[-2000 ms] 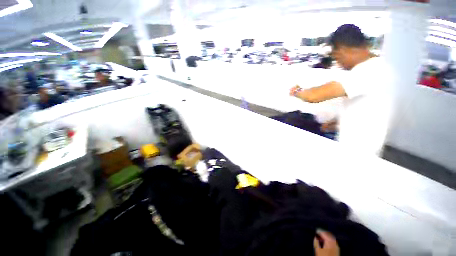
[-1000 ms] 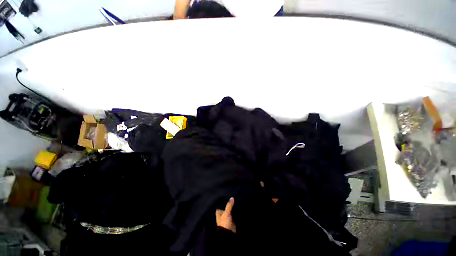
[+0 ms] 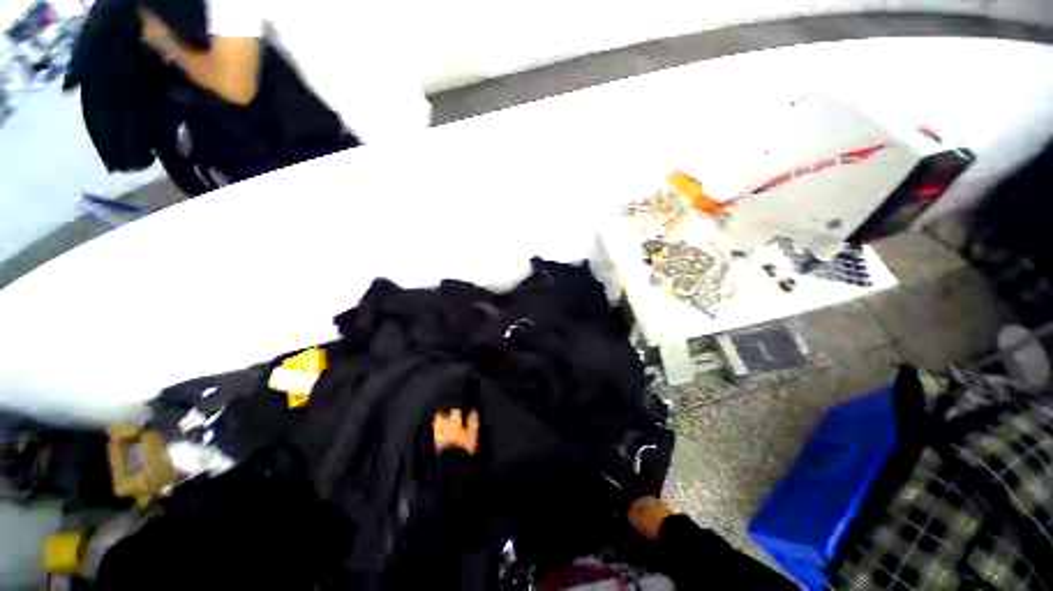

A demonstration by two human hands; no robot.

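Observation:
A pile of black garments [image 3: 554, 381] lies in front of me against the edge of the long white table. A white cord loop shows on it, and another at its right edge. My left hand [image 3: 456, 431] lies on the middle of the pile, fingers on the cloth; whether they grip it cannot be told. My right hand [image 3: 649, 516] is at the pile's lower right edge, closed on black cloth, its fingertips partly hidden. More black cloth lies to the left, beside a yellow item [image 3: 300, 375].
The white table [image 3: 462, 185] curves behind. A white machine [image 3: 820, 173] with red lettering stands on a small table with scattered metal pieces. A blue bin [image 3: 826, 479] with plaid cloth [image 3: 981, 485] is at right. An open carton [image 3: 139, 459] is at left. A person handles black cloth across the table.
The view has swung right, bringing the machine and blue bin into view. My right hand now shows at the pile's right edge. The person opposite now shows holding up black cloth.

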